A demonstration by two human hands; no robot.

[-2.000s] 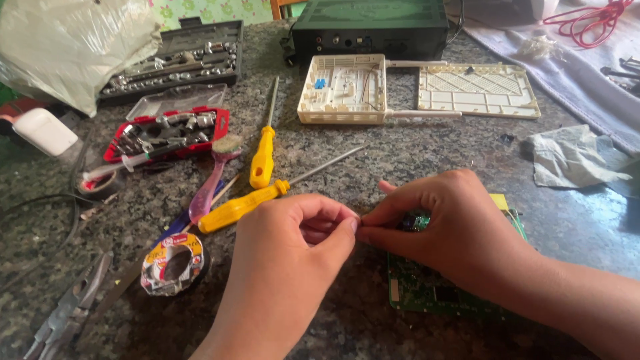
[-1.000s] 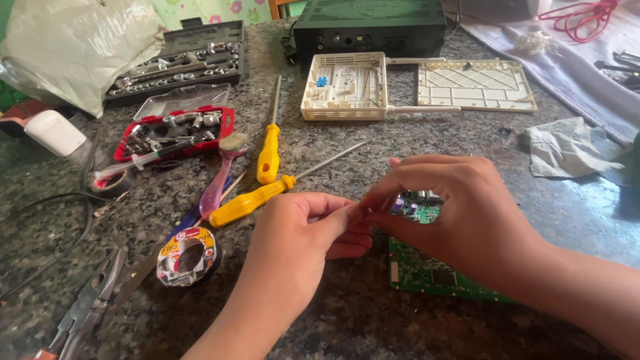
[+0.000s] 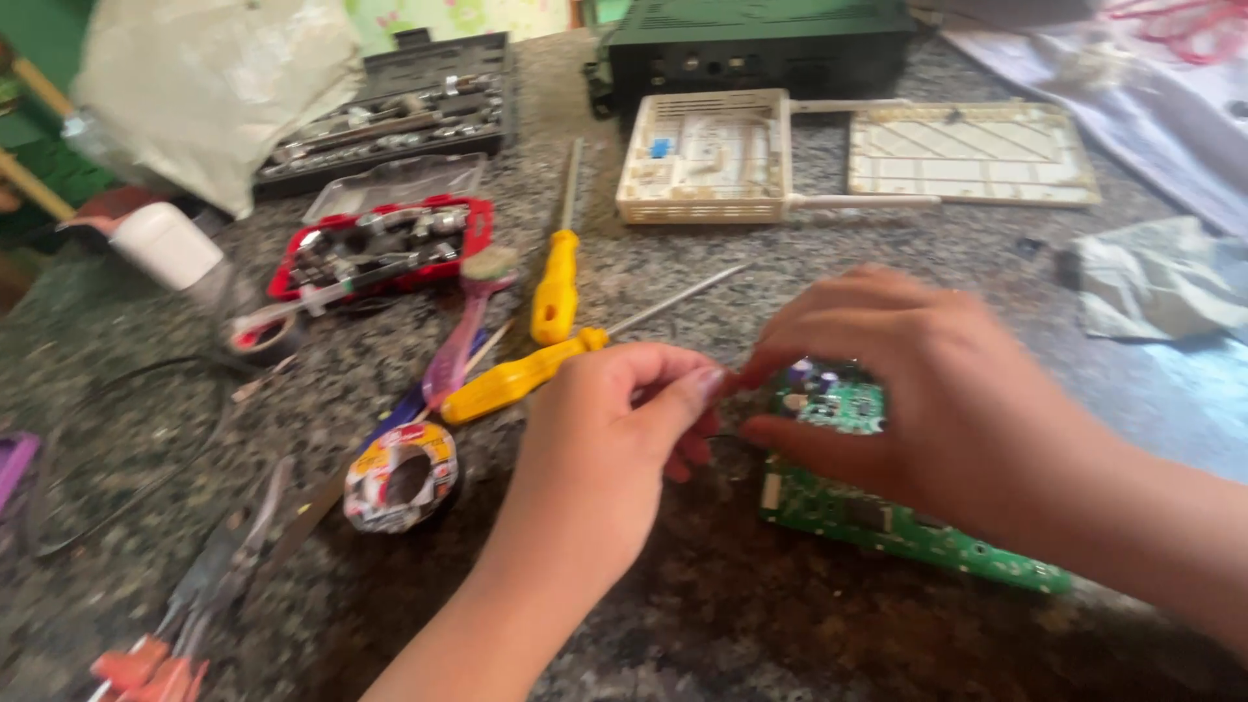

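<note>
My left hand (image 3: pixel 614 439) has its thumb and forefinger pinched together; what lies between them is too small and blurred to name. Close beside its fingertips is my right hand (image 3: pixel 907 390), thumb and fingers apart, above a green circuit board (image 3: pixel 877 526) that it partly covers. A short dark thin strand shows between the two hands. Left of my left hand lie a yellow-handled screwdriver (image 3: pixel 507 378), a second yellow-handled screwdriver (image 3: pixel 556 292), a pink brush (image 3: pixel 453 351) and a roll of tape (image 3: pixel 402 478).
Pliers (image 3: pixel 210 575) lie at the lower left. Behind are a red socket case (image 3: pixel 478 229), a black tool case (image 3: pixel 502 107), an opened white plastic housing (image 3: pixel 707 210), its cover (image 3: pixel 975 190) and a black electronic box (image 3: pixel 760 58). Crumpled paper (image 3: pixel 1160 283) is at right.
My right hand's thumb and fingers have spread apart; two seconds ago they were pinched together against the left hand's fingertips. The left hand still pinches.
</note>
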